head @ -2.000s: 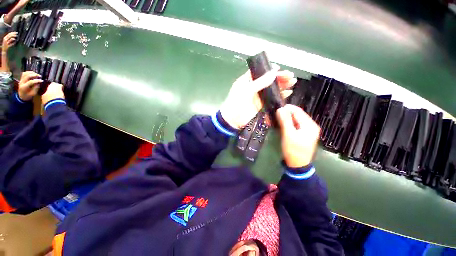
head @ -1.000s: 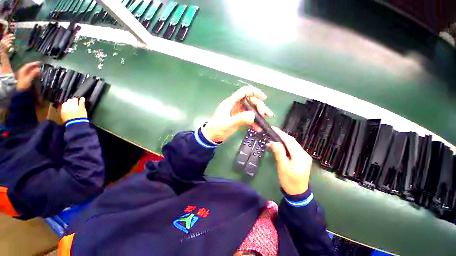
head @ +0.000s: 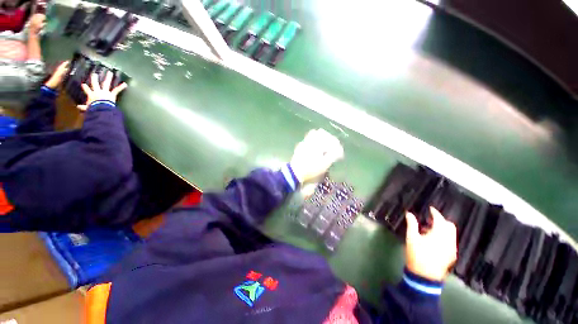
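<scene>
Several closed remotes (head: 327, 212) lie side by side on the green bench in front of me, keypads up, blurred. My left hand (head: 317, 154) is at their upper end, fingers curled; whether it holds anything cannot be told. My right hand (head: 431, 243) is over the near edge of the long row of black back shells (head: 488, 237), thumb and forefinger apart, with no shell seen in it.
A white rail (head: 298, 95) runs along the bench. Beyond it lie front halves with green boards (head: 258, 35). At left, another person's hands (head: 101, 90) rest on black bars, near pale scattered parts (head: 158, 60). A blue bin (head: 89, 253) is below the bench edge.
The black remote held between both hands has left them. My hands have parted, the right one moving right to the shell row. More remotes now show on the bench. The view has shifted.
</scene>
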